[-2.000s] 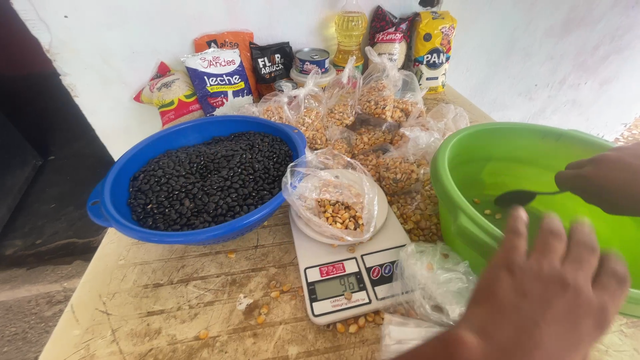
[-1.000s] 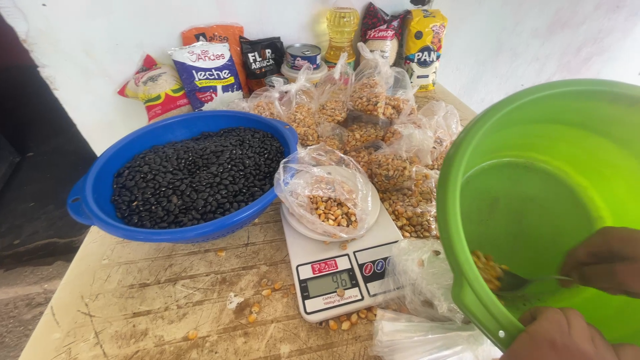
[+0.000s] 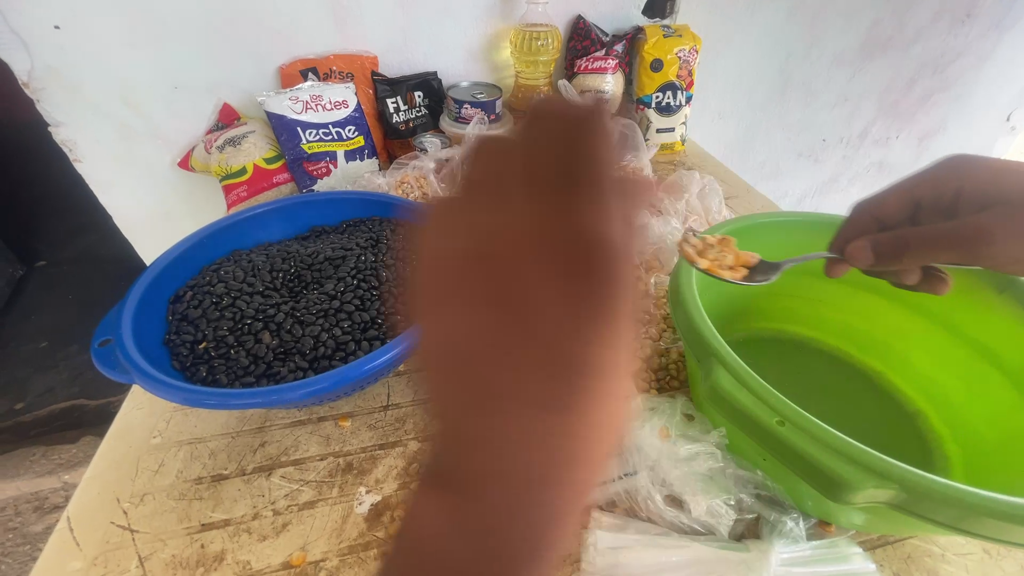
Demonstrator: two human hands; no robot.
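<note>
My right hand (image 3: 928,228) holds a metal spoon (image 3: 764,272) heaped with corn kernels (image 3: 720,254) over the left rim of the green plastic basin (image 3: 800,424). Blurred and close to the camera, my left hand (image 3: 536,216) reaches up through the middle of the view; whether its fingers hold anything is hidden. Behind it the kitchen scale and the bag of corn on it cannot be seen. Tied plastic bags of corn (image 3: 668,344) show between that hand and the basin. Black beans (image 3: 280,304) fill the blue plastic colander (image 3: 144,352) on the left.
Clear plastic bags (image 3: 688,472) lie by the basin's base. Along the wall stand a milk powder bag (image 3: 320,136), a coffee packet (image 3: 408,108), a can (image 3: 474,102), an oil bottle (image 3: 534,52) and a yellow flour packet (image 3: 666,88). Loose kernels dot the worn table (image 3: 264,480).
The green basin, tilted up a second ago, is down again. My right hand has lifted the loaded spoon to its rim. My left hand has left the basin and now covers the scale.
</note>
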